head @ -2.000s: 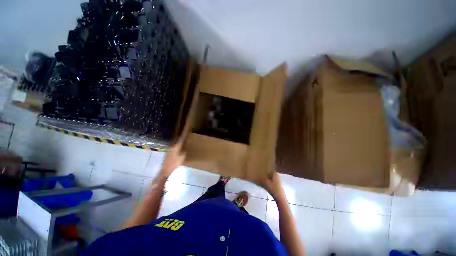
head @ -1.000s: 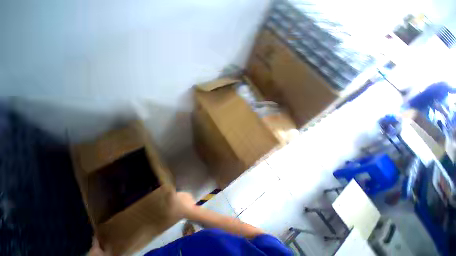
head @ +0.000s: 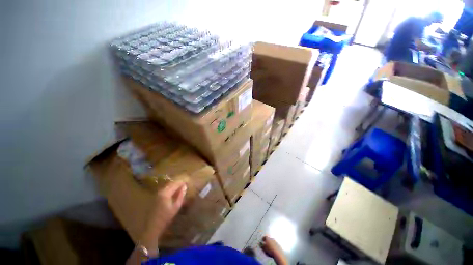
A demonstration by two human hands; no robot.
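Observation:
My left hand (head: 170, 201) is over the near open carton (head: 122, 189), its fingers loosely curled; whether it touches the carton cannot be told. Crumpled clear plastic film (head: 134, 158) lies at that carton's opening. My right hand (head: 268, 243) is low over the floor near my blue clothing, small and blurred, and I see nothing in it. Behind the near carton, clear blister trays (head: 181, 64) are stacked on a brown carton (head: 220, 127) with a white label and a green round sticker.
More cartons (head: 280, 72) line the wall beyond. A blue stool (head: 376, 155) and a cream-topped stool (head: 363, 217) stand at the right. A white table (head: 409, 101) bears an open carton (head: 420, 80). A person (head: 409, 39) is at the far right.
My view has swung right along the row of cartons. My hands have let go of the open carton with the dark inside. The tray stack now shows closer.

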